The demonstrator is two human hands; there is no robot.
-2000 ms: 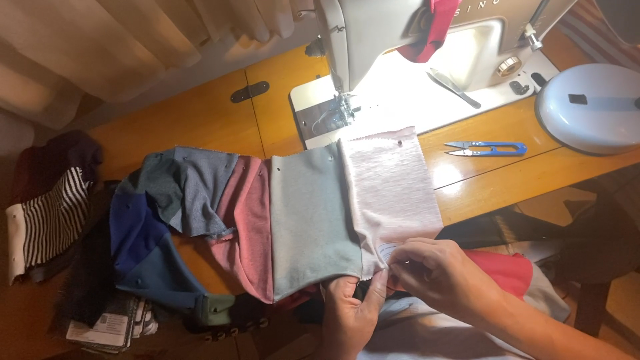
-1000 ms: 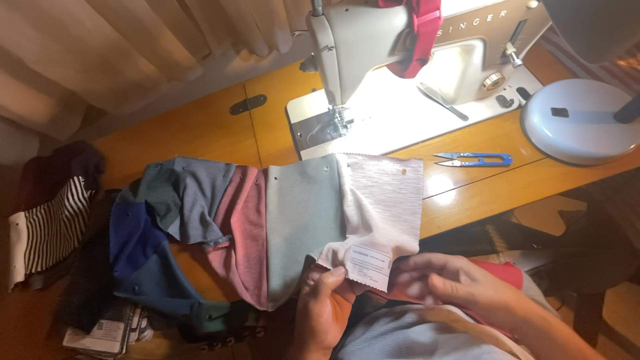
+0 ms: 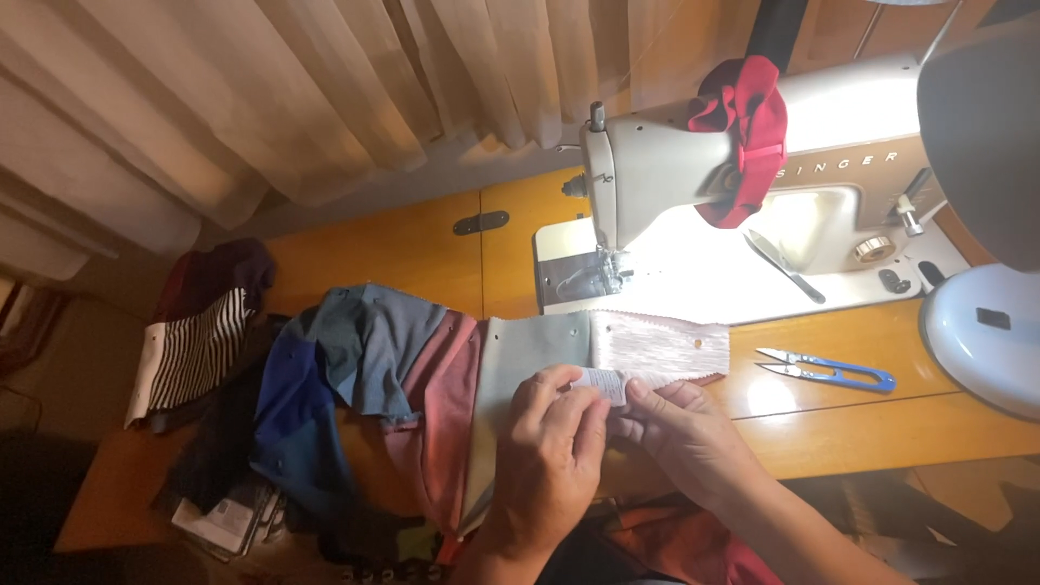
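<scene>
Both of my hands pinch a small white fabric label point(image 3: 604, 385) that bears writing. My left hand point(image 3: 552, 443) grips its left side, and my right hand point(image 3: 678, 435) has its right end between thumb and fingers. Just behind them lies a light pink heathered fabric piece point(image 3: 658, 348) with pinked edges, joined to a grey-green piece point(image 3: 528, 345). Leftward the strip runs on through a red-pink piece point(image 3: 445, 357), grey-blue pieces and a blue piece point(image 3: 296, 382). The lower edge of the pink piece is partly hidden by my hands.
A Singer sewing machine point(image 3: 666, 162) stands behind, a red fabric band point(image 3: 760, 138) over its arm and tweezers point(image 3: 784, 266) on its bed. Blue-handled thread snips point(image 3: 829, 370) lie at right beside a lamp base point(image 3: 987, 337). Striped fabric point(image 3: 199, 349) is at far left, curtains point(image 3: 325, 89) behind.
The label lay flat on the pink fabric's lower corner one second ago; now both hands hold it raised. My right hand has closed on it from apart. The view has shifted.
</scene>
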